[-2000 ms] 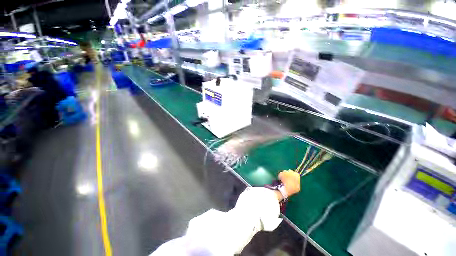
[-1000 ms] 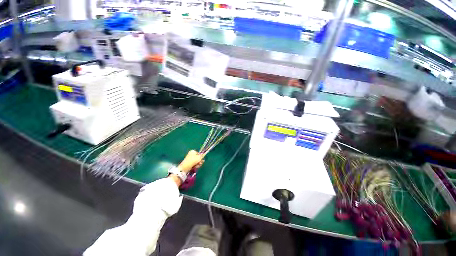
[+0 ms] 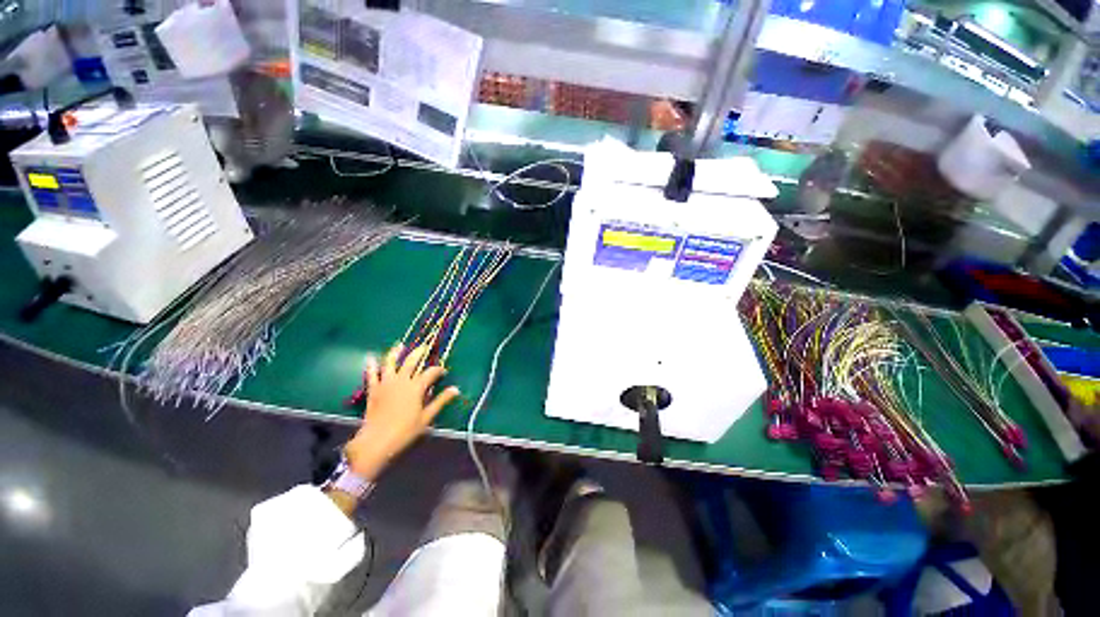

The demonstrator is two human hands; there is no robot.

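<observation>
My left hand point(image 3: 401, 404), bare with a band at the wrist and a white sleeve, reaches to the bench. Its fingers are spread over the lower part of a small bunch of coloured leads point(image 3: 463, 286). The leads lie on the green mat, and a magenta end shows left of the fingers. The palm side is hidden. My right hand is not in view. The white machine point(image 3: 657, 319) stands right of the bunch, with a black nose point(image 3: 650, 428) low on its front.
A pale wire sheaf point(image 3: 259, 295) lies left, beside another white machine point(image 3: 133, 211). A grey cord point(image 3: 489, 374) crosses the mat. Right of the near machine lies a larger pile of leads with magenta connectors point(image 3: 850, 440). Blue stools point(image 3: 802, 542) stand below the bench at right.
The view has swung right and down along the bench. My left hand was closed around the coloured leads; now its fingers are spread and the leads lie on the mat.
</observation>
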